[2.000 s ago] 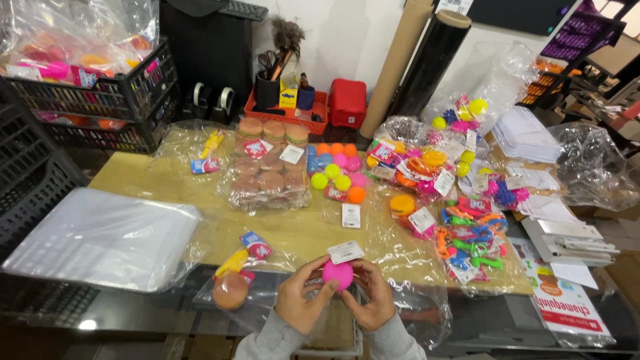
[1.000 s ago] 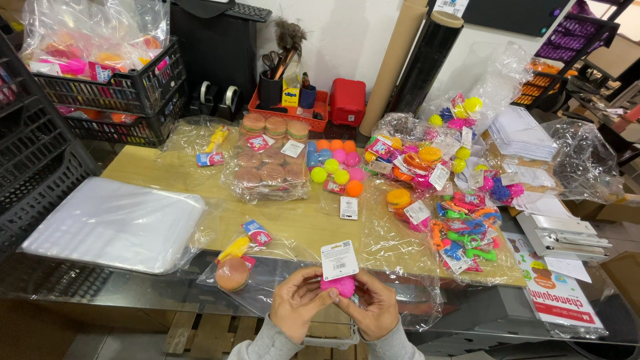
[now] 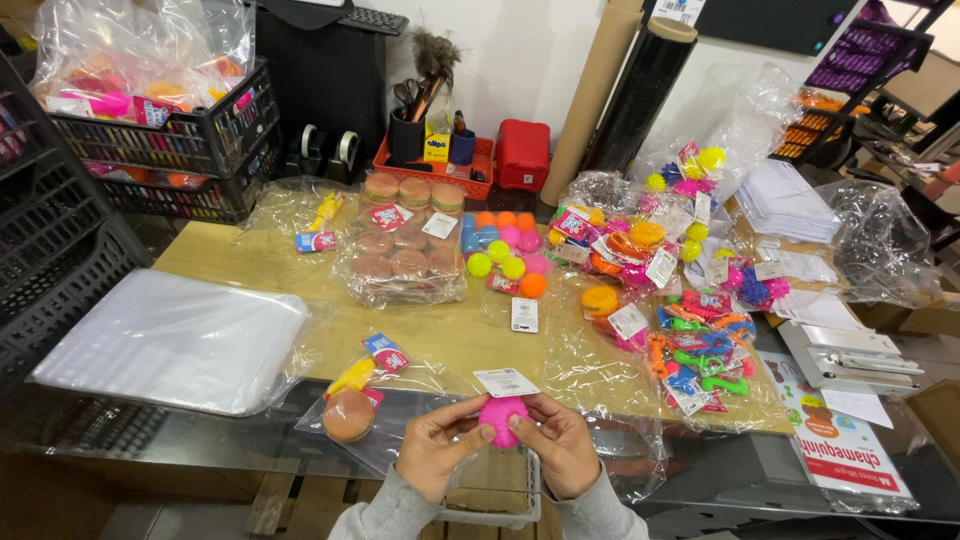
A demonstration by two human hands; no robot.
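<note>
Both my left hand and my right hand grip a pink rubber ball from its two sides, thumbs on its near face. A white card tag stands out from the top of the ball. Left of my hands, a burger-shaped toy and a yellow toy with a header card lie on a clear plastic bag. Beyond the ball is a tray of colored balls with a tag, beside a bag of burger-shaped toys.
Clear plastic bags lie stacked at the left. Bagged bone-shaped toys and spiky balls are at the right, near a metal bag sealer. Black crates and tape dispensers stand at the back left. A gray basket sits below my hands.
The tag on the pink ball, upright a second ago, now leans back and lies flatter. Both hands have stayed on the ball.
</note>
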